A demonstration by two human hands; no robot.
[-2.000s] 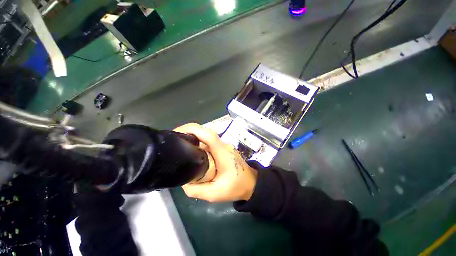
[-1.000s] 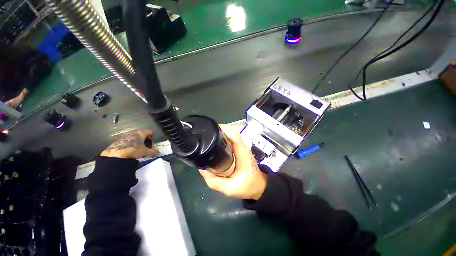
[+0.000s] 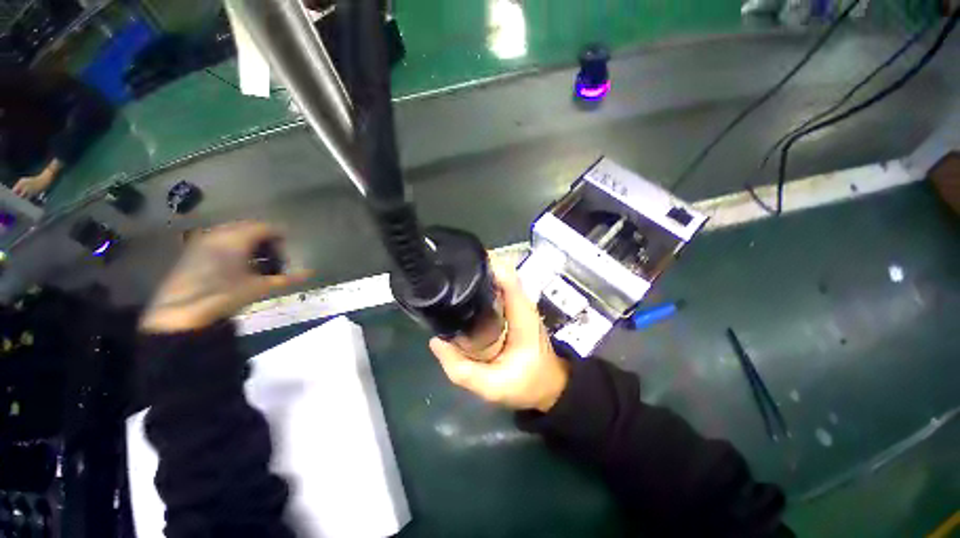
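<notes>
My right hand (image 3: 505,352) is closed round the lower grip of the black electric screwdriver (image 3: 447,284), held upright just left of the screw feeder (image 3: 600,257). My left hand (image 3: 211,275) is blurred, over the belt's near edge. A small dark unit (image 3: 267,255) shows between its thumb and fingers; its details are unclear. The screwdriver's tip is hidden under the tool and hand. The white foam block (image 3: 326,431) lies beside and partly under my left forearm.
LED units stand on the belt (image 3: 474,137), one glowing purple (image 3: 593,76) and one at left (image 3: 97,240). A blue-handled tool (image 3: 655,314) and tweezers (image 3: 756,384) lie right of the feeder. Black cables (image 3: 784,158) cross the belt. Dark trays (image 3: 63,420) are at left; another person's hand (image 3: 40,181) shows.
My left hand came into view from behind the screwdriver, then moved left and up with the dark unit. The screwdriver swung from lying across the view to upright. The purple-lit unit shifted left.
</notes>
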